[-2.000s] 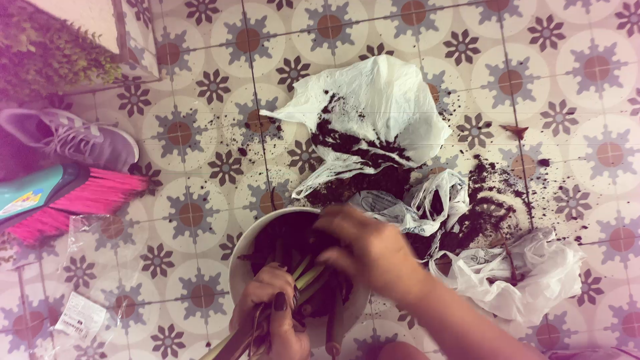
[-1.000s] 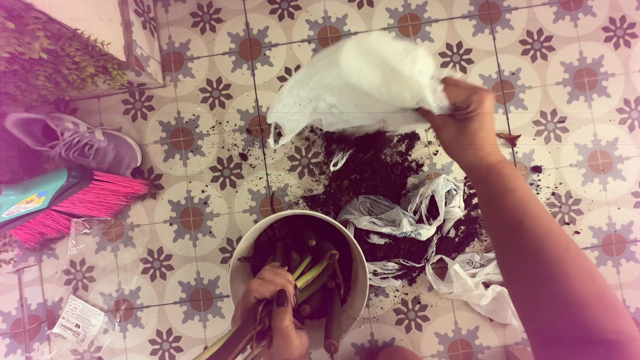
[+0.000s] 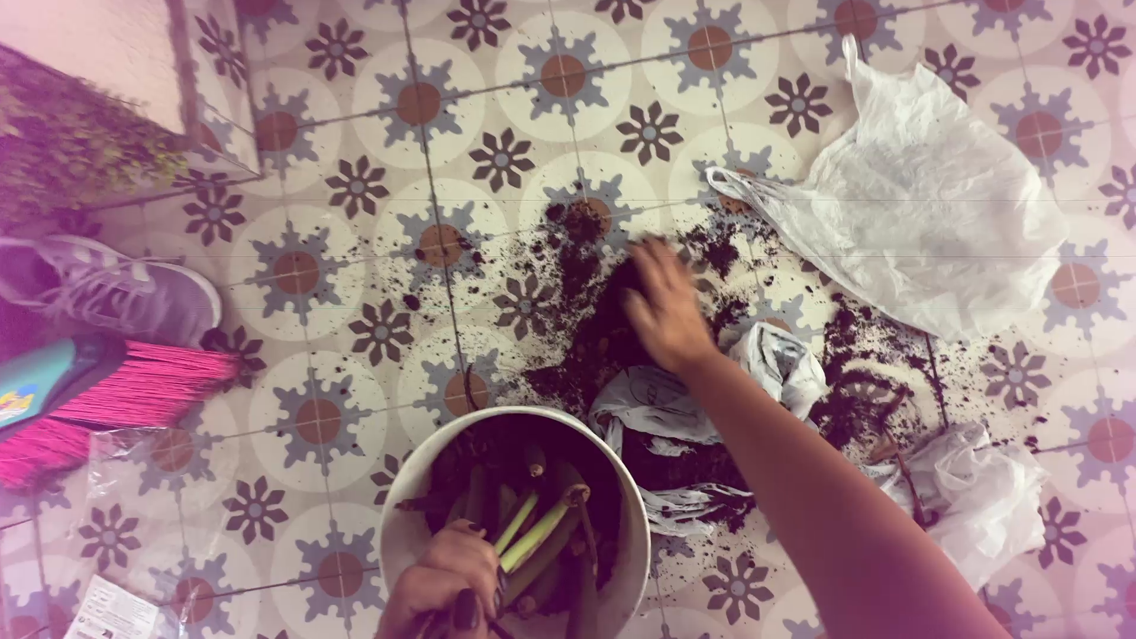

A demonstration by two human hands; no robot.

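Observation:
My left hand (image 3: 453,577) is closed around plant stems (image 3: 537,537) inside a white round pot (image 3: 637,532) with dark soil at the bottom of the view. Up and to the right of the pot, my right hand (image 3: 666,306) rests with fingers spread on a heap of dark soil (image 3: 599,328) on the floor, its fingertips partly hidden in the soil. A crumpled plastic bag (image 3: 652,404) with soil lies under my right wrist. The large white plastic bag (image 3: 932,204) is spread on the tiles at the upper right.
Another crumpled white bag (image 3: 985,497) lies at the lower right, by scattered soil (image 3: 856,382). At the left are a grey sneaker (image 3: 133,288), a broom head with pink bristles (image 3: 151,390) and a clear wrapper with a printed label (image 3: 111,611). A leafy planter (image 3: 80,133) stands at the upper left.
My right hand lifted the large white bag off the soil, and that bag now lies farther right, let go. The right hand is down on the uncovered soil. My left hand stays at the stems.

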